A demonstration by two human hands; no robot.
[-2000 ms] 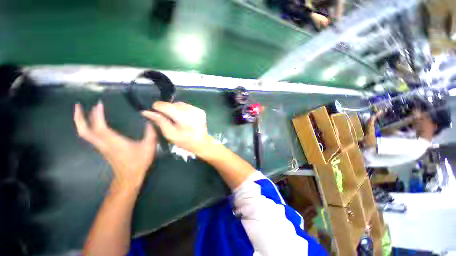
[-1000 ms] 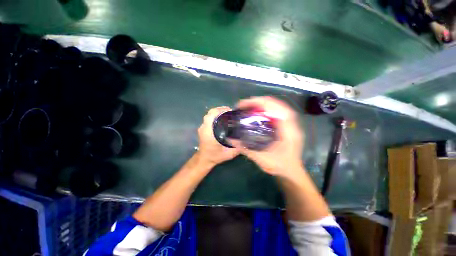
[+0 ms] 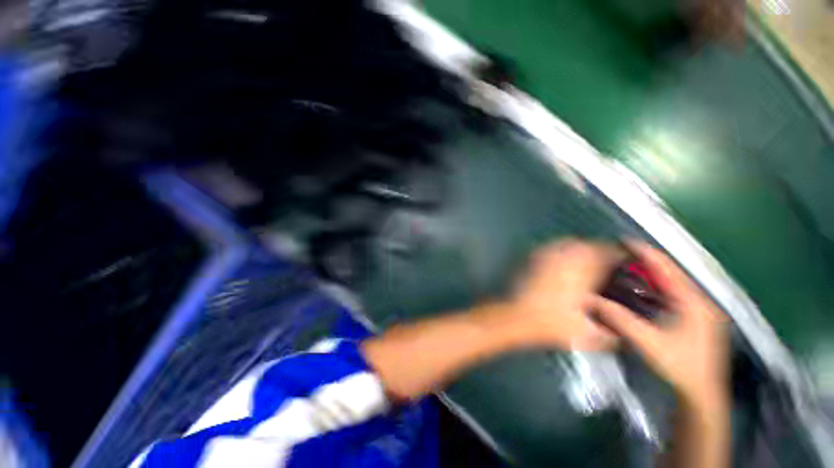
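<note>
The picture is strongly blurred. A dark round part (image 3: pixel 637 291) with a red spot shows between my two hands, right of the middle, over the green bench (image 3: pixel 494 206). My left hand (image 3: pixel 569 291) is around its left side. My right hand (image 3: pixel 681 329) is on its right side, with the fingers over it. Most of the part is hidden by the fingers. A blurred mass of black cylindrical housings (image 3: pixel 366 155) lies on the bench to the left.
A blue crate (image 3: pixel 233 247) with dark contents stands at the lower left. The pale belt edge (image 3: pixel 631 192) runs diagonally from upper middle to lower right, with the green conveyor belt (image 3: pixel 585 64) beyond it. A white glare patch (image 3: pixel 585 384) lies below my hands.
The view has swung left, so the crate and black housings fill more of it. My hands and the dark part now appear further right and lower. The part stays between both hands.
</note>
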